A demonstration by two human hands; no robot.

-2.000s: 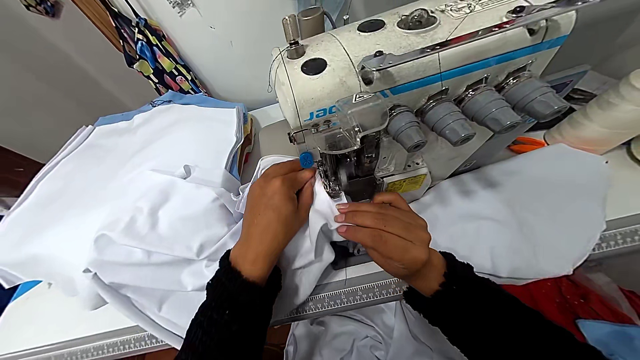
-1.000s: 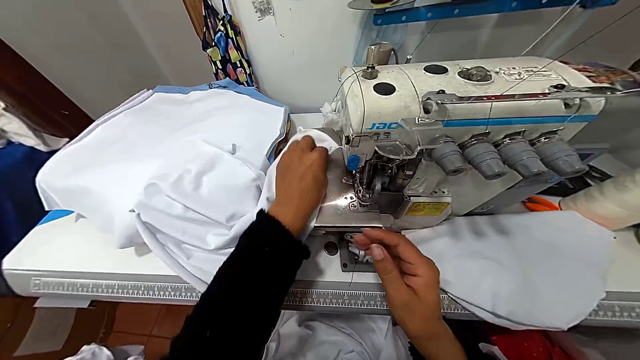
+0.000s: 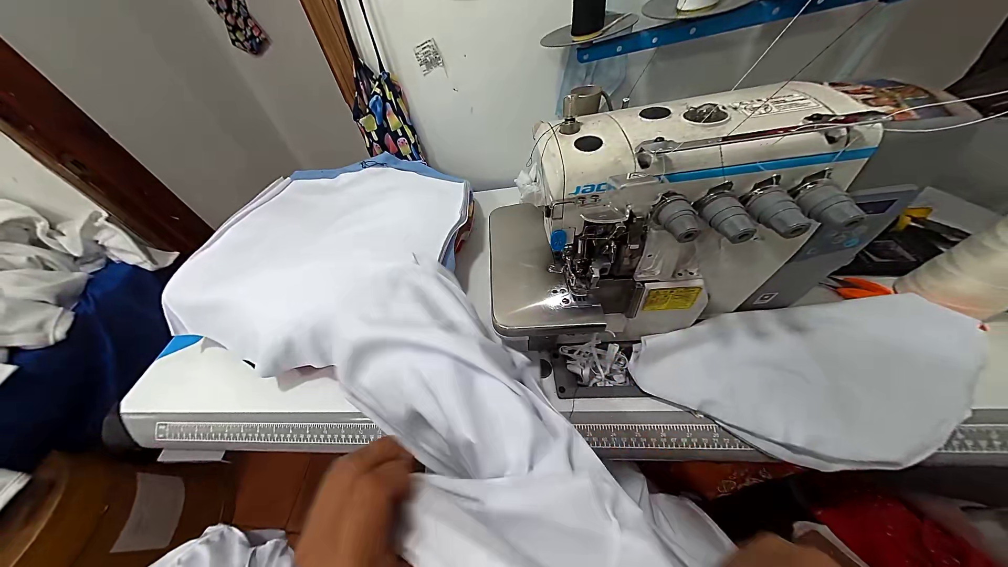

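White fabric runs from the stack of cut pieces down over the table's front edge. My left hand, blurred, is at the left side of this fabric below the edge; its fingertips are partly hidden, so its hold is unclear. Only a little of my right hand shows at the bottom edge, beside the fabric's lower right; its fingers cannot be made out. The overlock sewing machine stands behind, with no fabric on its metal plate.
A stack of white pieces lies left of the machine, a white cut piece right of it. Thread scraps fill a recess in front. A measuring tape lines the table edge. Orange-handled scissors and a thread cone are at right.
Both hands have moved from the machine down past the table's front edge. The white fabric has come off the machine plate and now hangs over the edge. The view has shifted.
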